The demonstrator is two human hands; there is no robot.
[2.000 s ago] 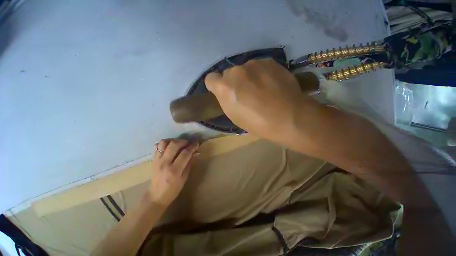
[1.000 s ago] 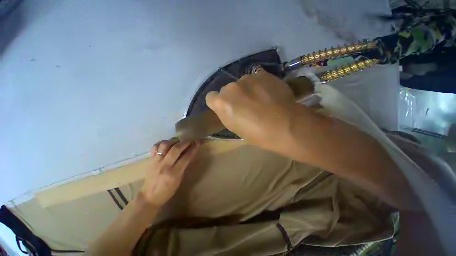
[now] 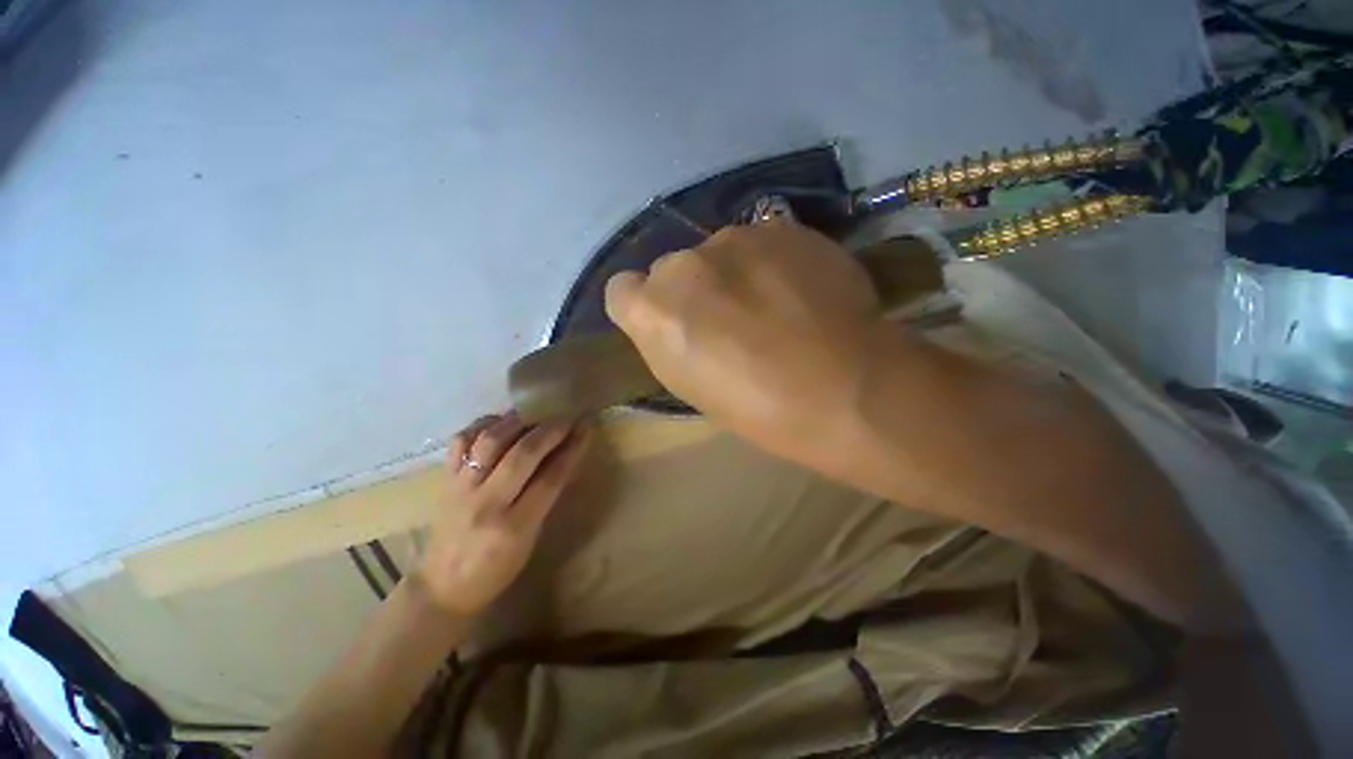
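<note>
My right hand point(image 3: 757, 326) is closed around the thick brown handle point(image 3: 571, 374) of a dark, boat-shaped steam iron point(image 3: 631, 267). The iron's lower side meets the upper border of the tan garment panel point(image 3: 668, 549). My left hand point(image 3: 497, 512), with a ring on one finger, lies on that border just left of and below the handle's front end, fingertips on the edge. A paler yellow-tan strip point(image 3: 297, 527) runs along the border and passes under my left fingers. A thin white line edges it. Whether my left fingers pinch anything is hidden.
Two gold spring coils point(image 3: 1024, 168) run from the iron's rear to a camouflage wrap point(image 3: 1269, 141) at the upper right. The pale blue-white table cloth point(image 3: 297, 267) spreads beyond the garment. A black band point(image 3: 82, 667) is at the garment's left end. A clear plastic bag point(image 3: 1284, 334) is at the right.
The iron has turned a little and its handle front has come down close to my left fingers. My left hand stays on the border. The garment and strip appear slightly shifted right in view.
</note>
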